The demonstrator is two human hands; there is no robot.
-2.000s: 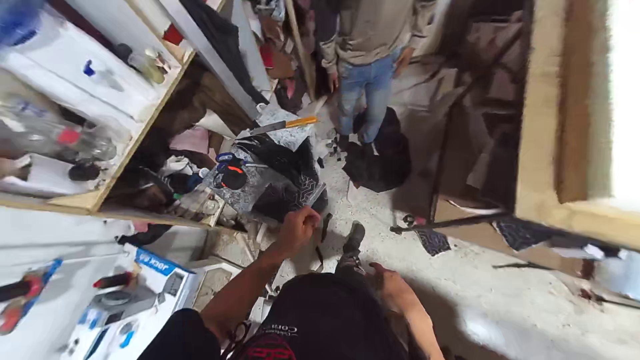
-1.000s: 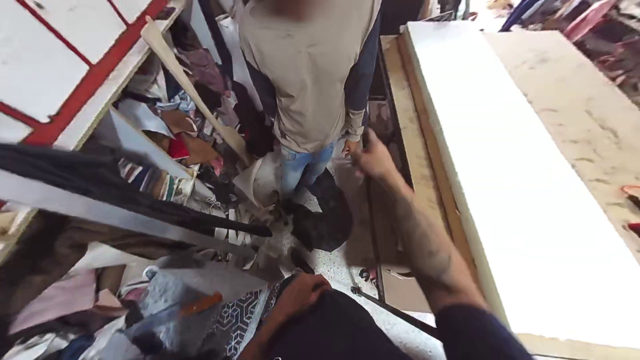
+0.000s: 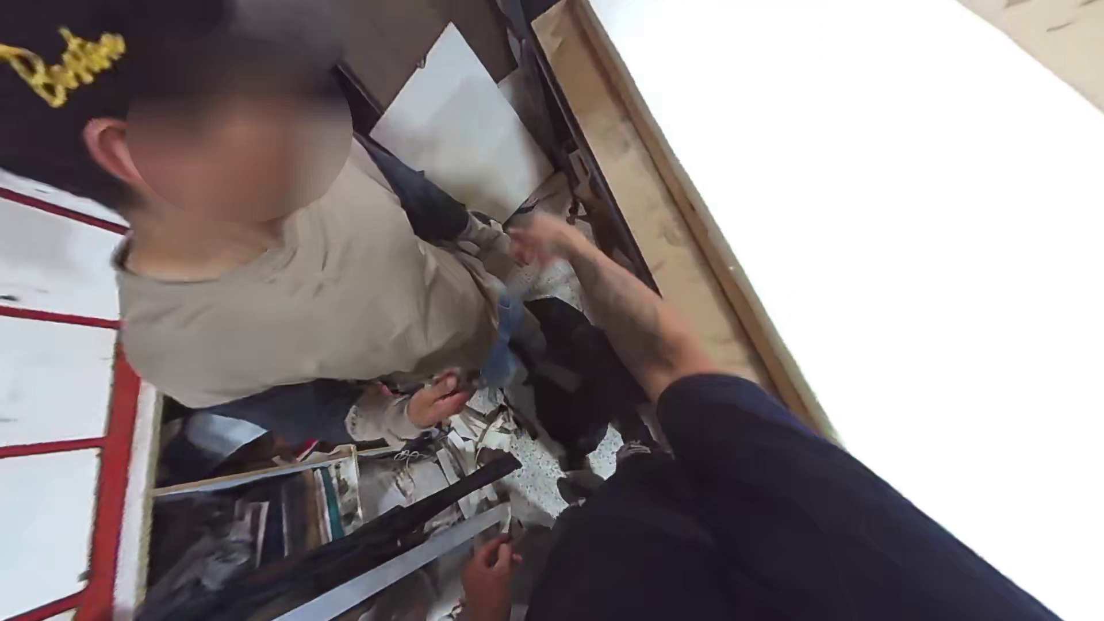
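My right hand (image 3: pixel 548 241), blurred, reaches out beside the far cuff and hand of a person in a beige and dark long-sleeved top (image 3: pixel 345 293). Whether it touches them or holds anything, I cannot tell. My left hand (image 3: pixel 490 573) is low in the view with its fingers curled, close to the end of a long flat grey bar (image 3: pixel 397 565); contact is unclear. The person's nearer hand (image 3: pixel 440 398) hangs in front of their body with bent fingers.
A bright white slab (image 3: pixel 862 216) in a wooden frame (image 3: pixel 690 207) fills the right side. A white sheet (image 3: pixel 466 125) leans behind. Scraps (image 3: pixel 483 431) litter the speckled floor; a shelf (image 3: pixel 250 474) holds upright pieces at lower left.
The other person appears much closer, and the view has swung strongly. Earlier my right hand hung low near my leg; it is now stretched forward.
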